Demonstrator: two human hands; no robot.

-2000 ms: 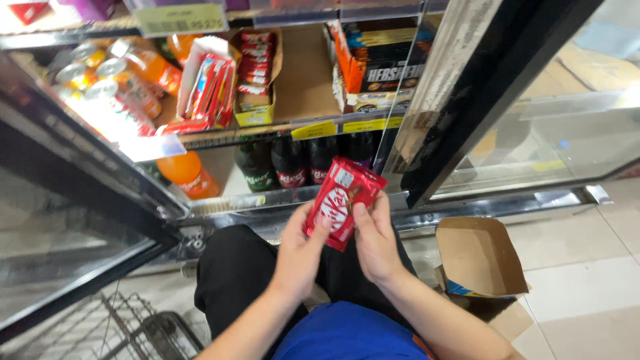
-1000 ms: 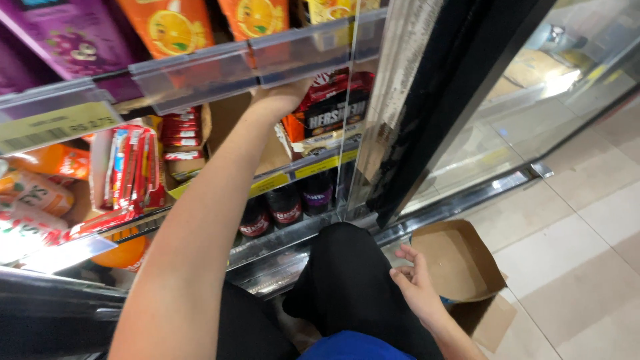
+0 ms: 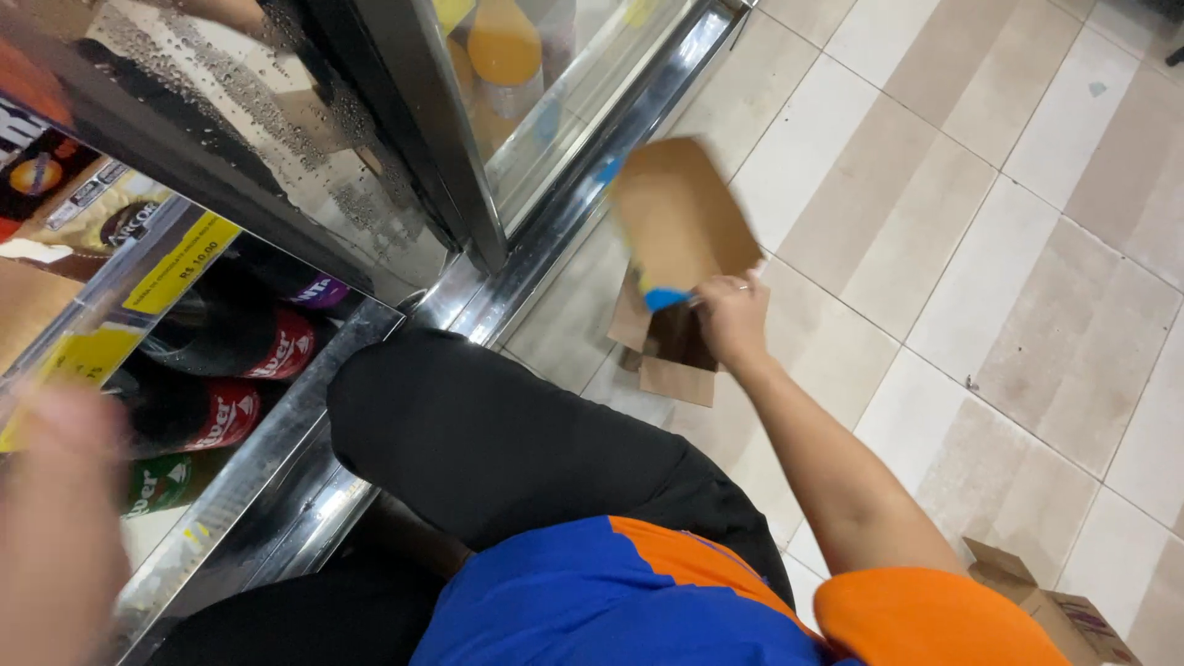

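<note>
My right hand (image 3: 731,319) grips the near edge of a shallow cardboard tray (image 3: 684,203), whose blue and yellow printed side shows beside the fingers. The tray is tilted above an open cardboard box (image 3: 680,347) on the floor. At the far left, my left hand (image 3: 69,481) is a blur close to the camera, in front of the cooler shelf's yellow price labels (image 3: 180,264); whether it holds anything cannot be made out.
Soda bottles (image 3: 222,412) lie below the shelf edge at left. The glass cooler door (image 3: 462,139) stands open above the metal sill (image 3: 250,472). Another cardboard box (image 3: 1064,610) rests at the lower right on the tiled floor (image 3: 980,370).
The view has swung right toward the floor. My right hand, empty one second ago, now holds the cardboard tray. My left hand has come back from the shelf beside the Hershey's packs.
</note>
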